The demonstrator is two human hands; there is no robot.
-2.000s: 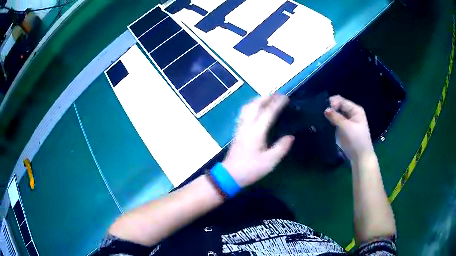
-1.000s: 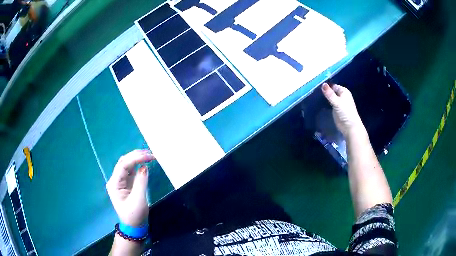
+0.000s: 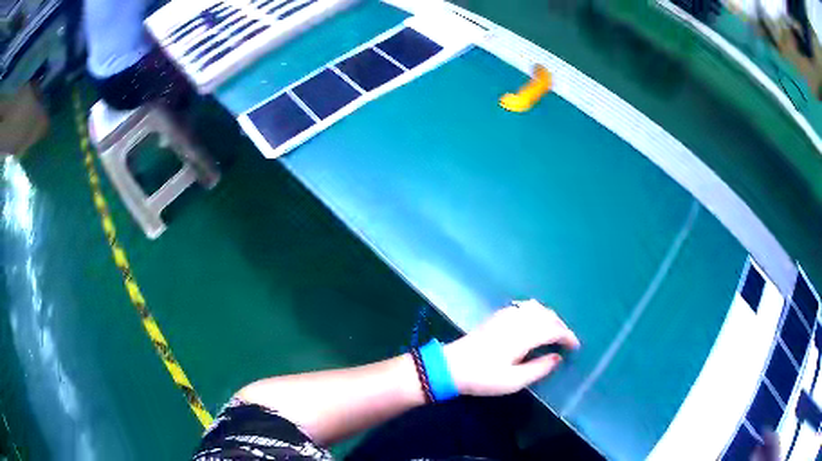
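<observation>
My left hand (image 3: 509, 351), with a blue wristband, is over the bench's near edge; its fingers are bent, thumb apart, and nothing shows in it. A blurred fingertip at the bottom right edge seems to be my right hand (image 3: 766, 447); the rest is cut off. A white liner strip with black rectangles (image 3: 347, 85) lies across the bench's far left part. A curved orange-yellow piece (image 3: 527, 90) lies near the far rail. At the right edge, a mostly bare white liner strip (image 3: 707, 401) lies beside another strip with black rectangles (image 3: 780, 360).
The green bench top (image 3: 487, 207) has a pale rail (image 3: 658, 153) along its far side. A white slotted tray (image 3: 257, 27) is at the upper left. A person (image 3: 117, 40) is beside a plastic stool (image 3: 149, 149). Yellow-black floor tape (image 3: 144, 306) runs at the left.
The view has swung left along the bench. The liner sheet with L shapes and the dark bin are out of view. My left hand is over the bench edge; my right is almost out of view.
</observation>
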